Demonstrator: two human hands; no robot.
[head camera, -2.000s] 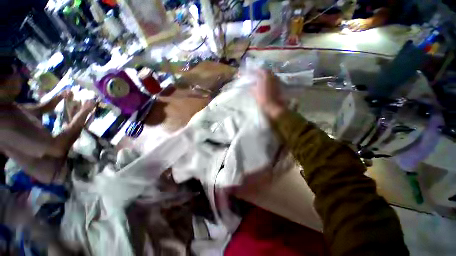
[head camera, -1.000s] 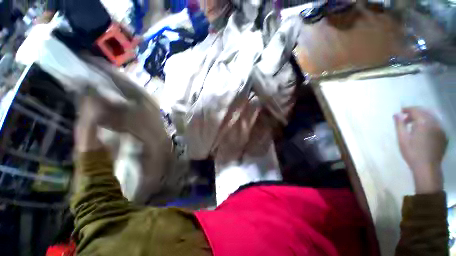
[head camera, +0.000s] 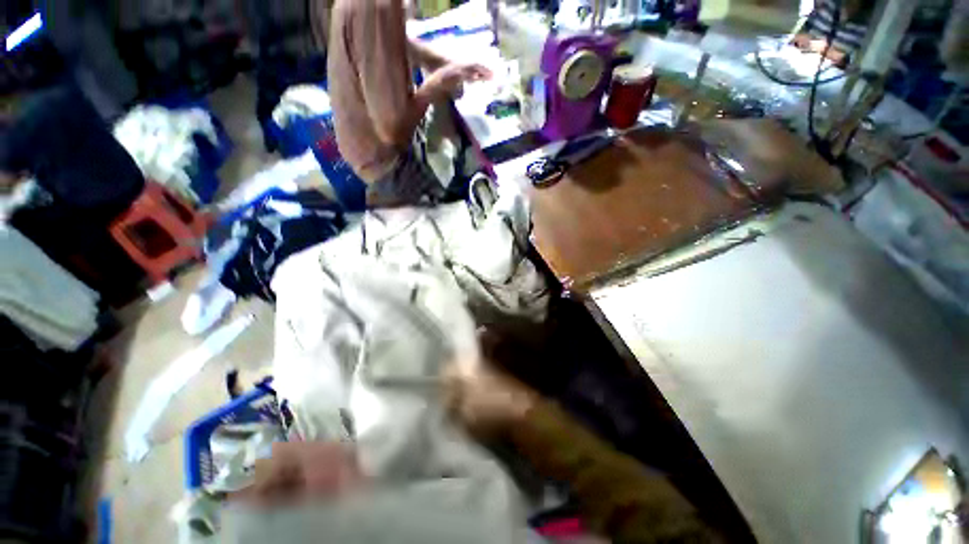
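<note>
A large heap of pale cream-grey cloth (head camera: 361, 329) hangs beside the left edge of the sewing table. My left hand (head camera: 303, 473) is blurred at the bottom left, closed on the near part of the pale cloth. My right hand (head camera: 489, 398), in an olive sleeve, is at the right side of the cloth and grips it; motion blur hides the fingers' exact hold. A flat pale part of cloth stretches below my left hand to the bottom edge.
The white table top (head camera: 786, 351) is at right, with a brown board (head camera: 659, 202) behind it. Scissors (head camera: 547, 170), a purple device (head camera: 576, 85) and a red container (head camera: 630, 96) stand beyond. A blue basket (head camera: 202, 436), a red stool (head camera: 159, 228) and two people are left.
The view has swung from the machine to the table's left side. My right hand has left the white table top and is at the cloth; my left hand has come to the near cloth.
</note>
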